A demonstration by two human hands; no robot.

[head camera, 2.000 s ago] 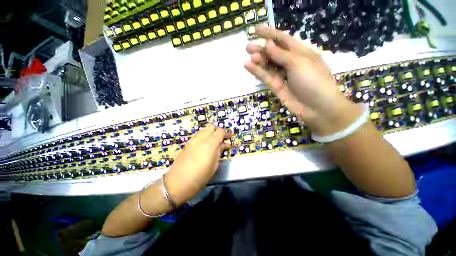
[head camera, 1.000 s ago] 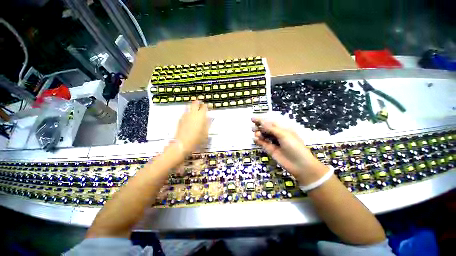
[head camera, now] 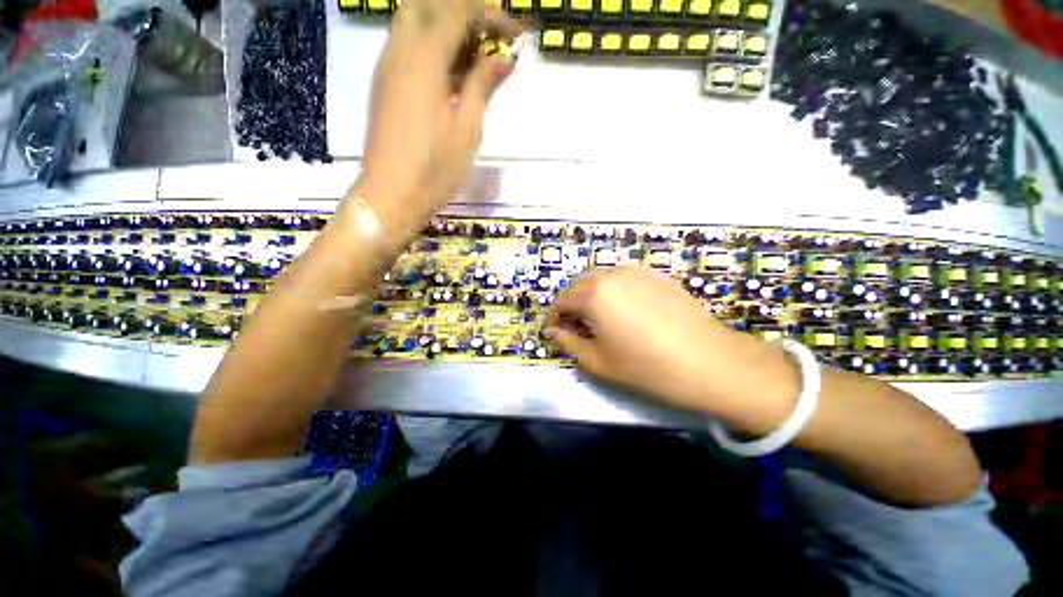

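My left hand (head camera: 434, 111) is raised over the white worktop at the front edge of the transformer tray (head camera: 635, 42). It holds a yellow-topped transformer (head camera: 499, 48) between thumb and fingers. My right hand (head camera: 635, 332) is down on the circuit board panel (head camera: 466, 306), fingertips bent together against the boards; whether they hold a part is hidden. To the right of that hand the boards carry yellow-topped transformers. On the left the boards show small dark and silvery parts without yellow tops.
A loose pile of black components (head camera: 903, 111) lies at the right, with green-handled cutters (head camera: 1030, 140) beside it. A bin of small dark parts (head camera: 282, 82) and a clear plastic bag (head camera: 53, 105) are at the left. A blue bin (head camera: 350, 441) is low near my lap.
My left hand has closed on a transformer at the tray. My right hand has come down from above the worktop onto the boards. The camera view has tipped downward.
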